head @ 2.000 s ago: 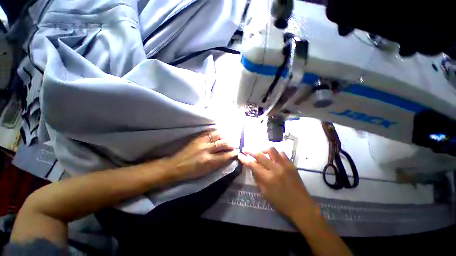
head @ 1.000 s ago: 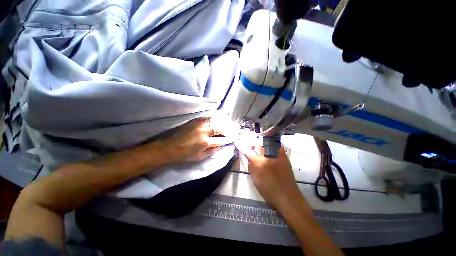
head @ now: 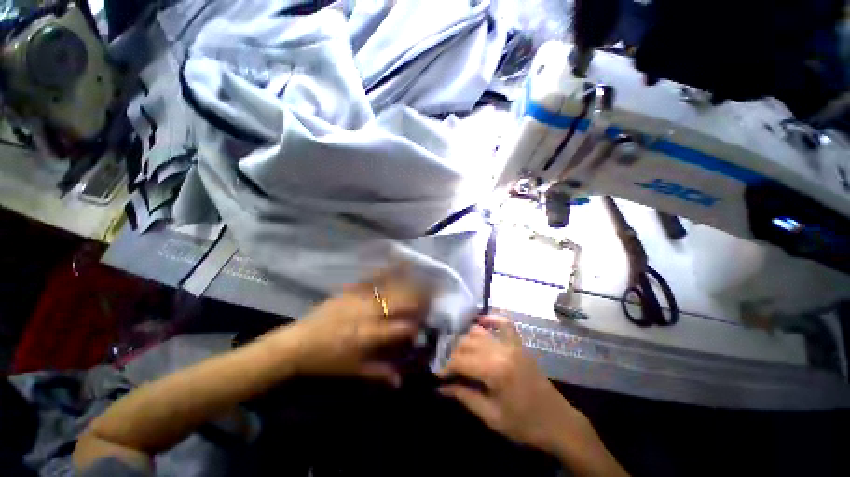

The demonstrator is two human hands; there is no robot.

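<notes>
A light grey garment (head: 345,177) with dark trim lies in folds on the table left of the needle area (head: 527,189). A narrow dark strip (head: 488,265) runs along its right edge from near the needle down to my right hand. My right hand (head: 494,373) pinches the garment's edge at the table's front. My left hand (head: 359,326), partly blurred and with a ring, is on the garment's lower part just left of my right hand; whether its fingers grip the cloth is unclear.
The white sewing machine head (head: 652,158) stands at the right. Shears (head: 643,279) and a small jointed metal arm (head: 570,279) lie right of the needle. A ruler-marked edge (head: 596,349) fronts the table. Another machine (head: 61,70) is at the far left, beyond layered grey pieces (head: 157,158).
Both hands have moved from beside the needle down to the table's front edge, bringing the garment's edge along. The view has shifted, uncovering the metal arm and the machine at far left.
</notes>
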